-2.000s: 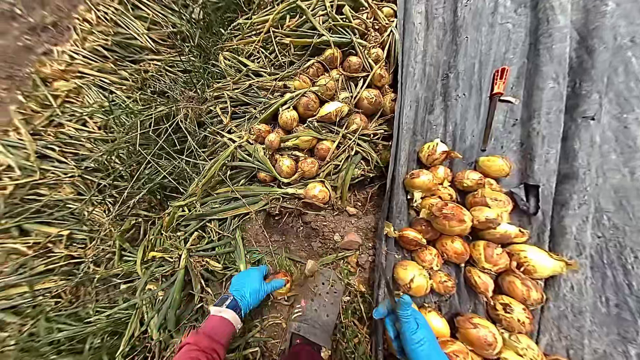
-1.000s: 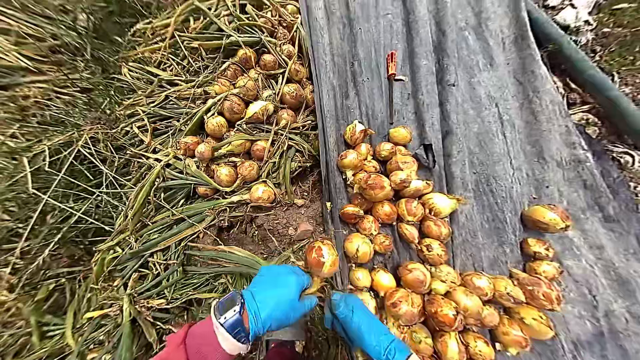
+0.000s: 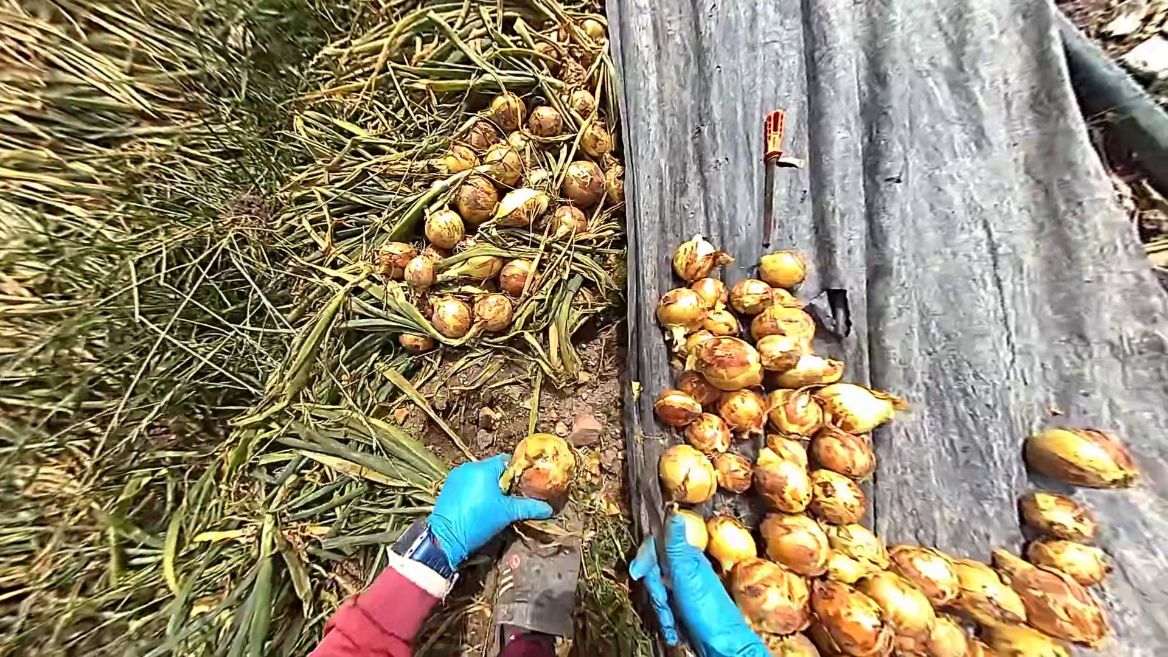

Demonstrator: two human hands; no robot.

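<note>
My left hand (image 3: 482, 507), in a blue glove, grips an onion (image 3: 540, 467) above the strip of bare soil, low in the view. Beyond its wrist are a watch and a red sleeve. My right hand (image 3: 695, 593), also gloved in blue, has its fingers parted at the left edge of the dark fabric sheet (image 3: 967, 274), beside the onions lying there (image 3: 783, 484); nothing shows between the fingers. Farther up the sheet lies a knife with a red-orange handle (image 3: 775, 135), its blade toward me.
More onions with their leaves (image 3: 476, 199) lie heaped on the ground at upper left. Long grass and cut leaves (image 3: 164, 365) cover the left side. A shoe (image 3: 538, 584) shows between my hands. A dark green pipe (image 3: 1118, 109) runs past the sheet's right edge.
A second ago both hands were close together at an onion; now they are apart, the left holding an onion over the soil, the right at the sheet's edge.
</note>
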